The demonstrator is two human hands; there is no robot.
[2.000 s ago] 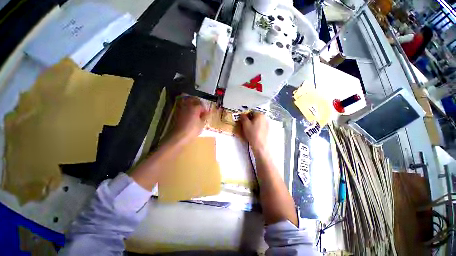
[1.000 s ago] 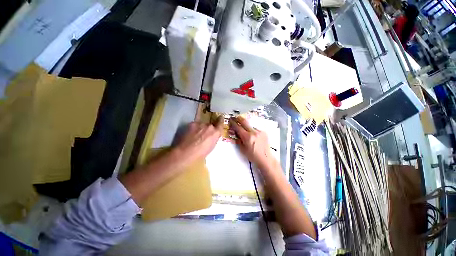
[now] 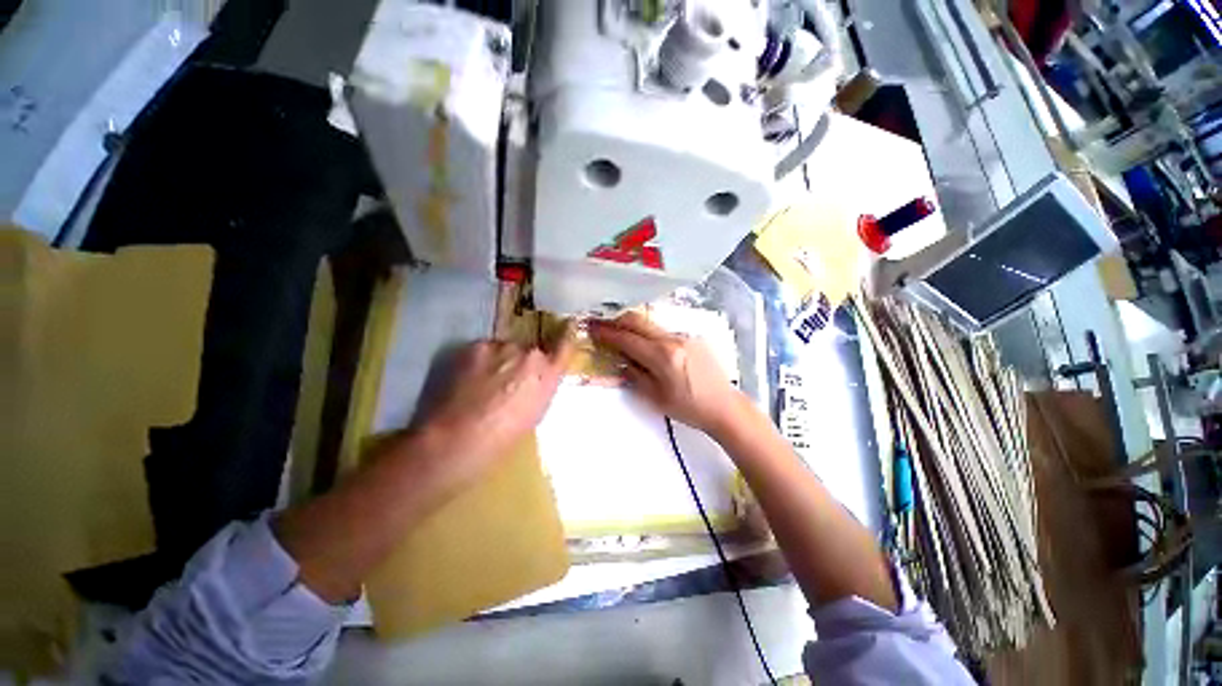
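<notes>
The white machine head (image 3: 650, 174) with a red logo stands over the white template plate (image 3: 630, 462). Under it is a brass-coloured clamp area (image 3: 590, 355), partly hidden by my fingers. My left hand (image 3: 489, 389) lies at its left side, fingertips bunched near the clamp. My right hand (image 3: 670, 369) is at its right side, fingertips close to the left ones. Whether either hand pinches a label or tool cannot be seen. A yellow-tan cut piece (image 3: 469, 543) lies on the plate below my left forearm. A thin black cable (image 3: 710, 529) runs beside my right forearm.
Stacked yellow-tan pieces (image 3: 94, 389) lie at left, with a white box (image 3: 101, 101) behind. At right are woven labels (image 3: 795, 406), more tan pieces (image 3: 804, 255), a red-based thread cone (image 3: 895, 225), grey-beige strips (image 3: 958, 469), a teal-handled tool (image 3: 902, 478) and a control panel (image 3: 1012, 252).
The view has shifted, so the machine sits further left. My hands have come closer together under the machine head. The white label seen by my right fingers earlier is no longer clearly visible.
</notes>
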